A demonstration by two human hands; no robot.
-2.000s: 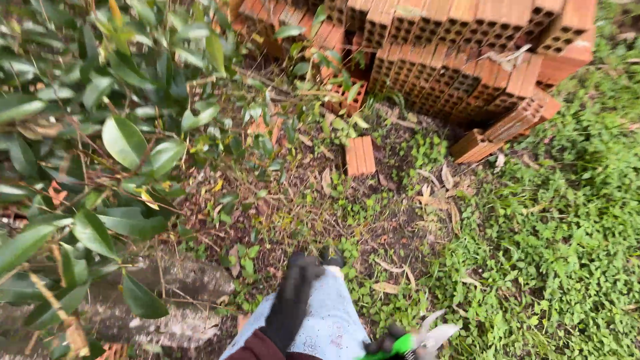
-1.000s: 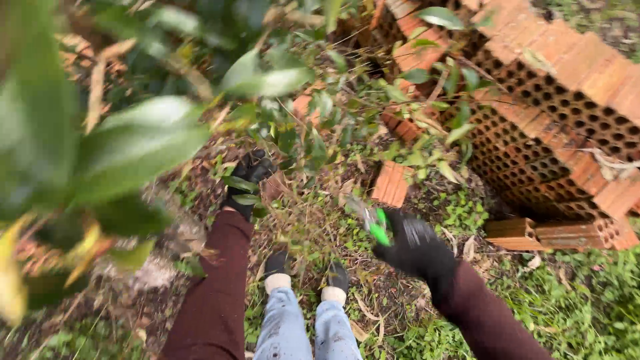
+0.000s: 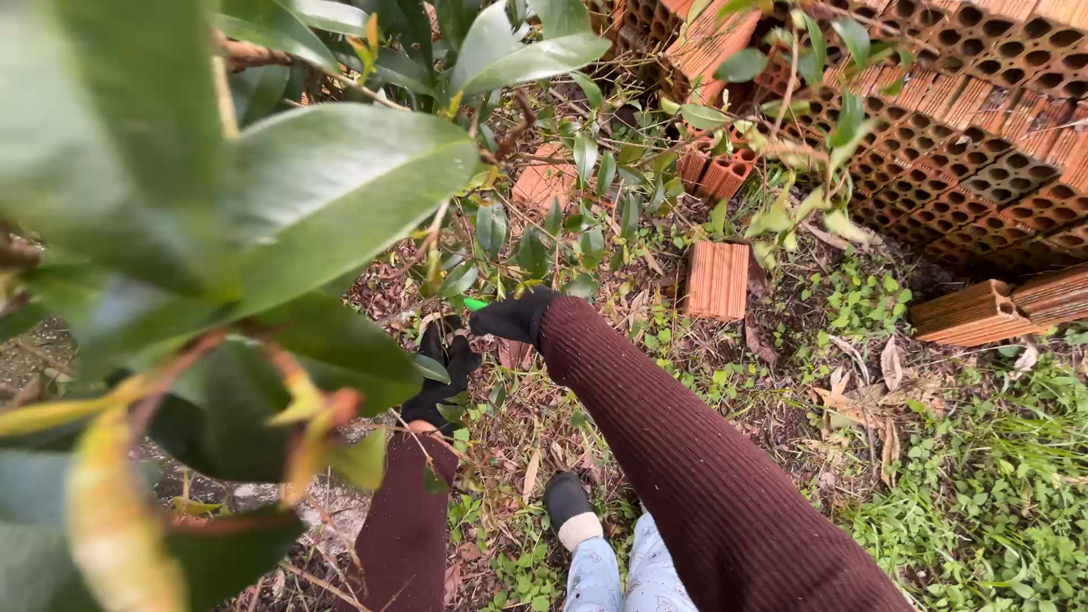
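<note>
My right hand [image 3: 510,319], in a black glove, is closed around a tool with a green handle [image 3: 476,303]; only the handle's tip shows, and the blades are hidden. Just below and left of it is my left hand [image 3: 442,370], also in a black glove, among leaves and thin stems at the shrub's lower part. It seems to grip a stem, but leaves partly hide the fingers. Large glossy leaves of the shrub [image 3: 357,178] hang close to the camera at the left.
Hollow clay bricks [image 3: 960,161] are stacked at the upper right. A single brick [image 3: 718,280] lies on the littered ground, and more bricks [image 3: 973,314] lie at the stack's foot. My shoe [image 3: 567,500] stands below my hands. Branches reach across the top.
My right hand, with the green-handled tool, has moved left to beside my left hand. Two seconds ago the tool was low in view with its blades showing. The view has shifted.
</note>
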